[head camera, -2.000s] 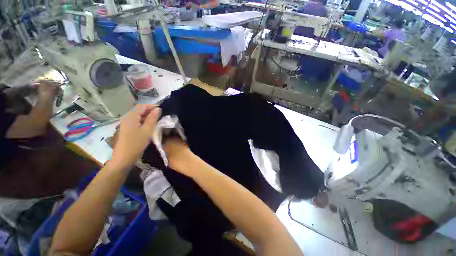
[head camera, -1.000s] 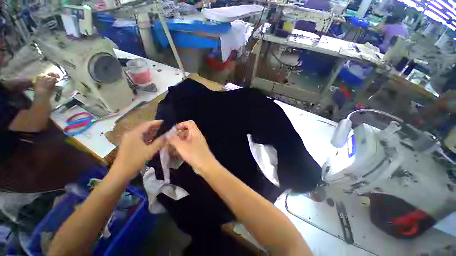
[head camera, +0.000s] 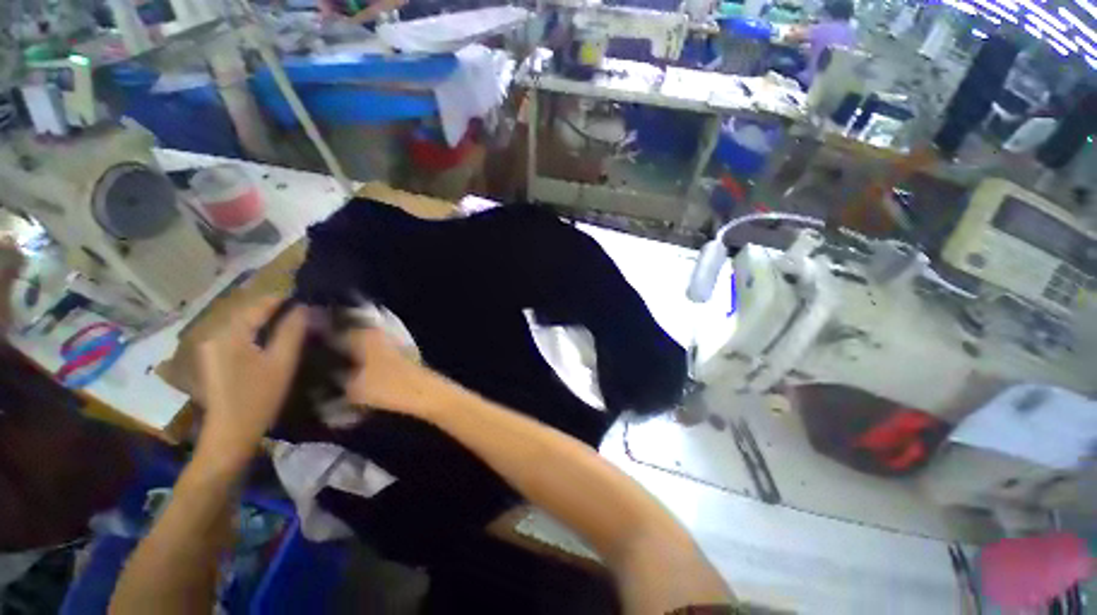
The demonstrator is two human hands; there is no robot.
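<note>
The black garment lies spread over the table from the cardboard to the machine's needle area. White lining shows in an opening near the machine, and more light cloth hangs at the table's front edge. My left hand and my right hand are both on the garment's left part, each gripping dark cloth with a little white lining between them. Both hands are blurred, and their fingertips are partly hidden in the cloth.
The lockstitch machine stands right, with its lamp and control panel. A pink object lies lower right. Cardboard, blue-red scissors and a neighbouring machine are left. A blue crate stands below.
The view has turned right, showing the control panel and pink object. My hands have moved from pinching white lining to gripping dark cloth, farther apart.
</note>
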